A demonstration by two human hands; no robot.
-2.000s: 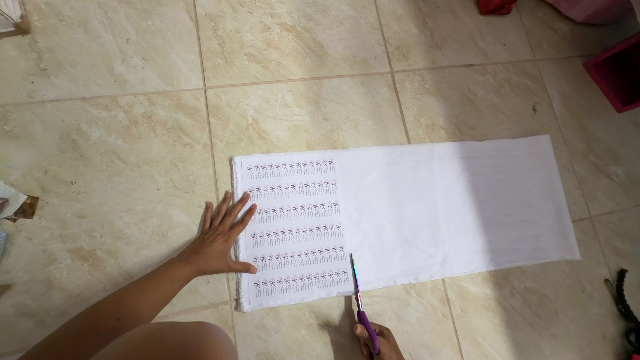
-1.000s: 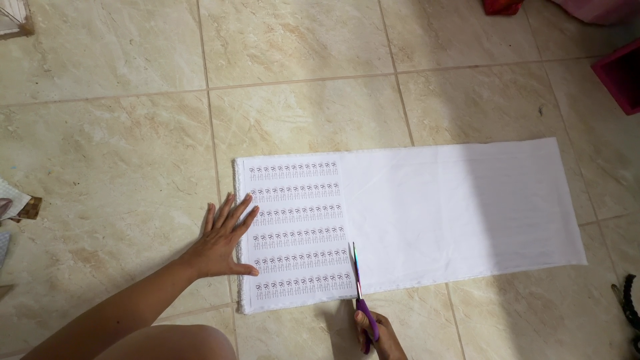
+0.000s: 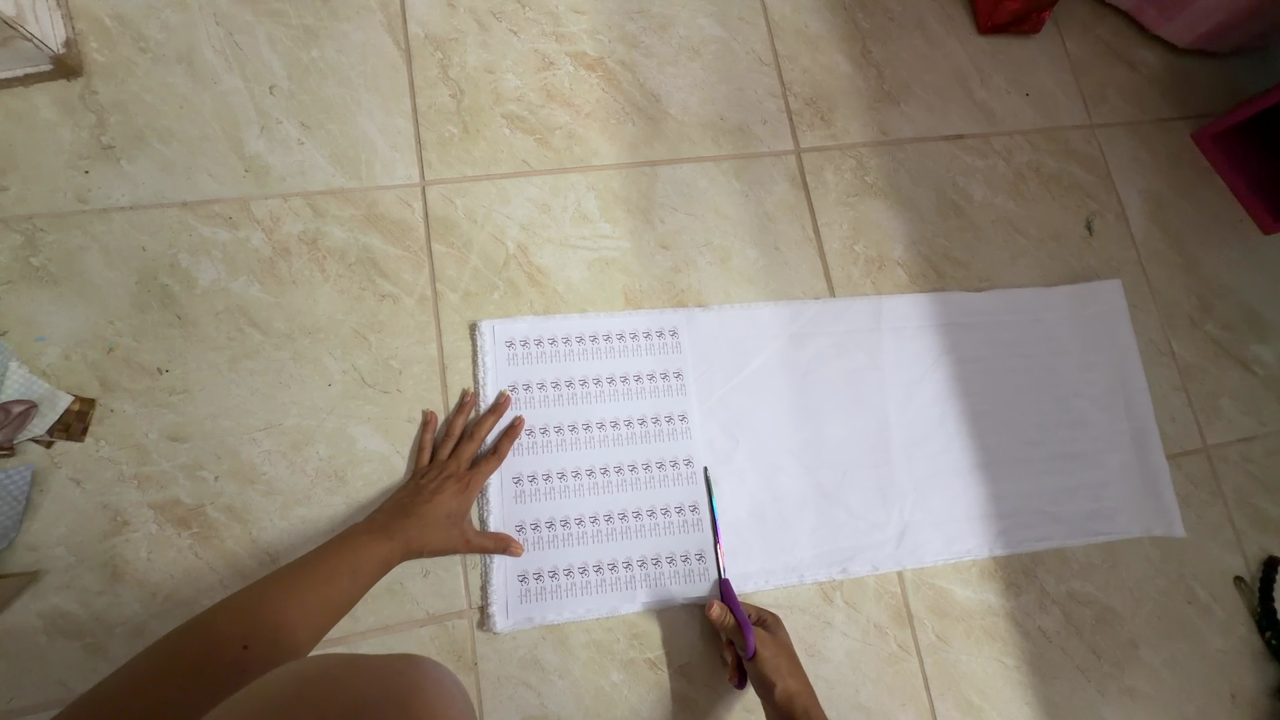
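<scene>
A long piece of white fabric [image 3: 850, 430] lies on the tiled floor, with its frayed edge at the left. Rows of small dark printed marks cover a sheet-like area [image 3: 605, 455] at its left end; whether this is a separate sheet I cannot tell. My left hand [image 3: 455, 480] rests with fingers spread on that left edge and holds nothing. My right hand [image 3: 765, 650] grips purple-handled scissors [image 3: 735, 610] at the near edge. Their iridescent blades lie over the white fabric, just right of the printed rows, pointing away from me; the blades look closed or nearly so.
Beige marbled floor tiles [image 3: 620, 240] surround the fabric. Fabric scraps [image 3: 30, 400] lie at the far left, and a box-like object [image 3: 35, 45] at the upper left. A magenta container [image 3: 1245, 160] is at the right edge, a red object [image 3: 1012, 14] at the top, and a black item [image 3: 1270, 605] at lower right.
</scene>
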